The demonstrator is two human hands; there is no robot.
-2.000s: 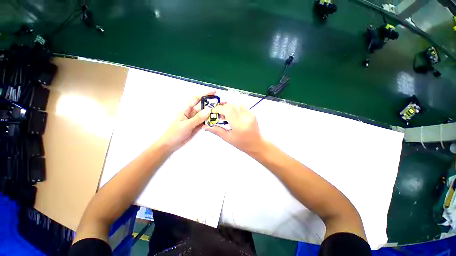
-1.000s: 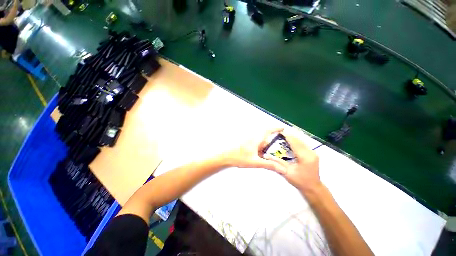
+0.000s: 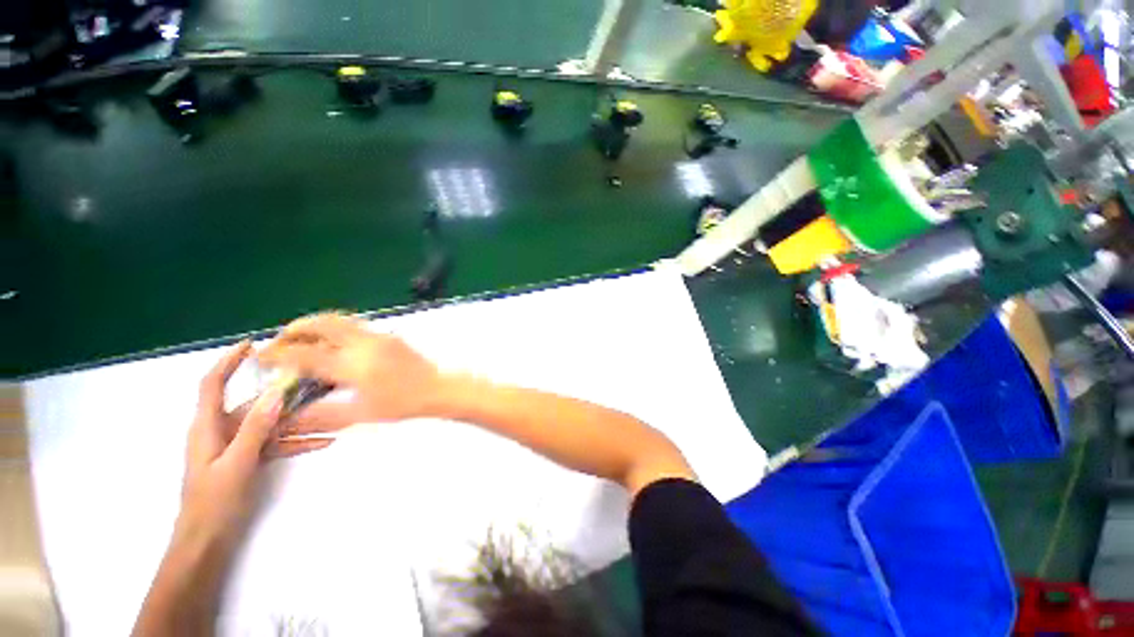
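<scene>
My left hand (image 3: 224, 436) and my right hand (image 3: 354, 373) are together over the white paper (image 3: 522, 361), near its back edge at the left. Between their fingers they hold a small dark adapter housing (image 3: 302, 393) with a little yellow showing. The fingers cover most of it and it is blurred, so its opening and the circuit board cannot be made out. A black cord bundle (image 3: 430, 268) lies on the green belt just beyond the paper's edge.
The green conveyor belt (image 3: 311, 187) carries several boards with yellow blocks and cords. At the right are a white post (image 3: 759, 214), a green tape roll (image 3: 871, 187), crumpled white material (image 3: 871, 330) and a blue bin (image 3: 939, 529). Tan cardboard (image 3: 23, 498) shows at the left edge.
The view swung left, then far right; the housing pile and left blue bin are out of the picture. Both hands still hold the small part, now more covered by fingers.
</scene>
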